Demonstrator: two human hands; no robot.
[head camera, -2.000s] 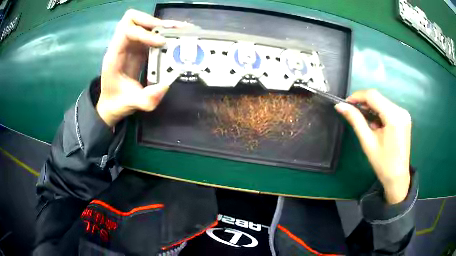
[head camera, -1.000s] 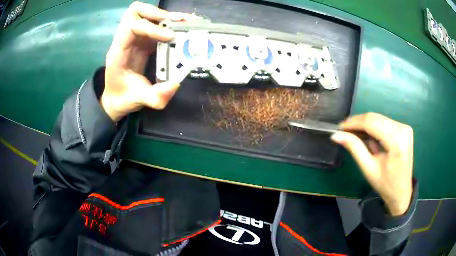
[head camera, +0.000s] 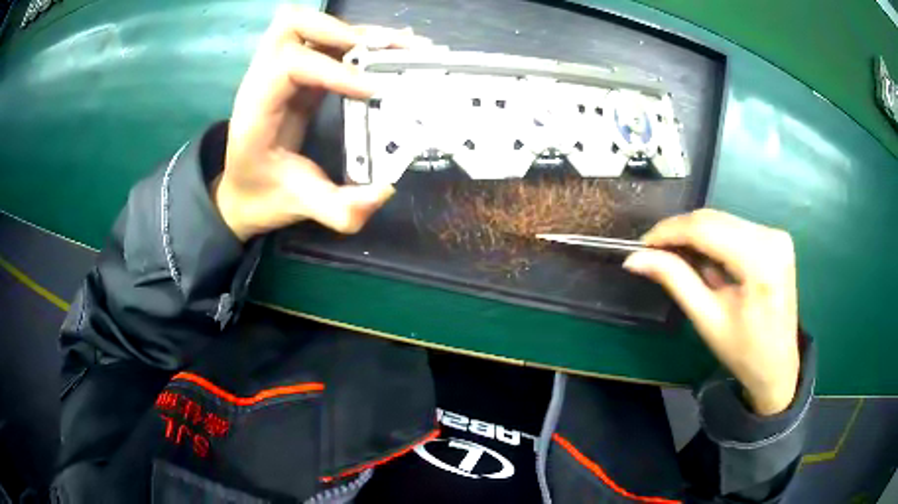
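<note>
My left hand (head camera: 286, 138) grips the left end of the silver-white plate assembly (head camera: 512, 118) and holds it above the black parts tray, scalloped edge towards me. Its face is washed out by glare; one bluish disc (head camera: 633, 122) shows clearly near the right end. My right hand (head camera: 734, 285) holds the tweezers (head camera: 591, 241) like a pen. Their tips point left, at the lower part of the loose heap of copper pins (head camera: 532, 210). Whether the tips grip a pin cannot be seen.
The black tray (head camera: 473, 294) lies on a glossy green bench (head camera: 788, 177) with a raised rim. Parts of other plate assemblies show at the far right edge (head camera: 888, 89) and top left corner (head camera: 35, 10). Dark floor with yellow lines shows at both sides.
The tweezers have gone from the plate's scalloped edge down to the pin heap, then slightly left. The plate and my left hand have shifted right in view, and glare now hides most discs.
</note>
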